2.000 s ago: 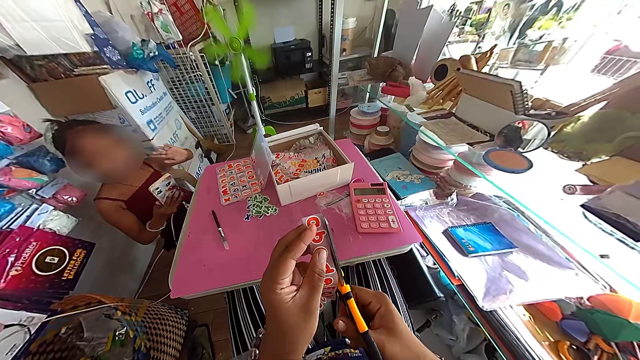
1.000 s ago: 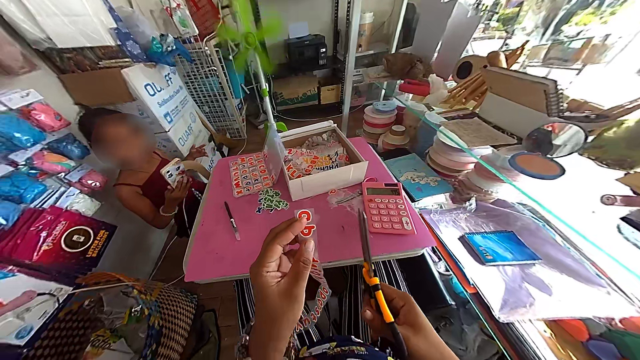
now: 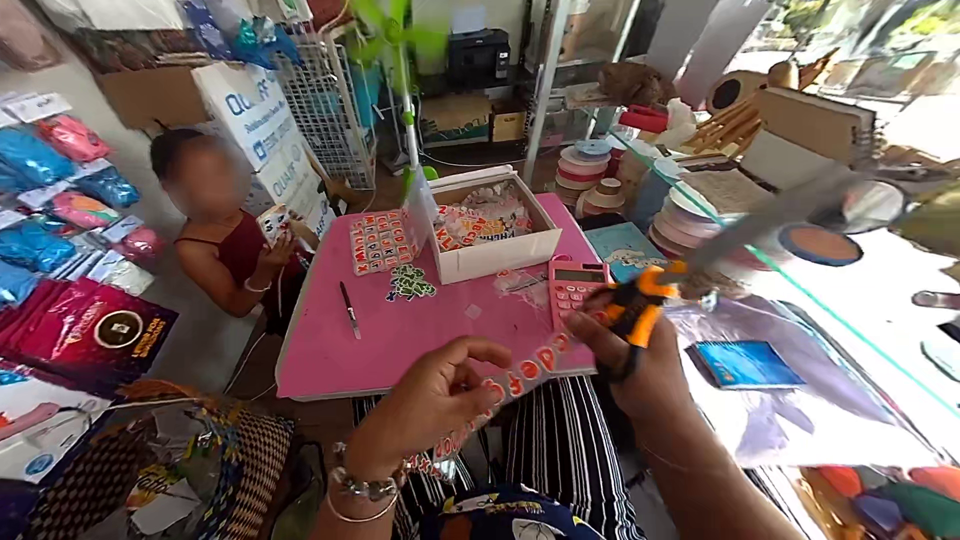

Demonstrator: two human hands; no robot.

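My left hand (image 3: 435, 397) pinches a strip of red letter stickers (image 3: 529, 371) at its middle; the lower part hangs down over my lap. My right hand (image 3: 637, 345) holds orange-and-black scissors (image 3: 641, 300), blades pointing up and right, blurred, while its fingertips touch the strip's upper end. Beyond the hands, the pink table (image 3: 390, 360) bears a pink calculator (image 3: 574, 281), a white box (image 3: 499, 255) of letter stickers, a letter sheet (image 3: 382, 240), a pile of green cut letters (image 3: 410, 283) and a black marker (image 3: 349, 310).
A seated person (image 3: 217, 247) holding a phone is left of the table. A woven basket (image 3: 255, 442) stands at lower left. At right are ribbon spools (image 3: 679, 225), a glass edge and a blue notebook (image 3: 746, 364). A green fan (image 3: 397, 30) stands behind the box.
The scissors, upright near the strip's top earlier, have swung up and right with my right hand. The strip now stretches between both hands. My left hand has tilted over to the right.
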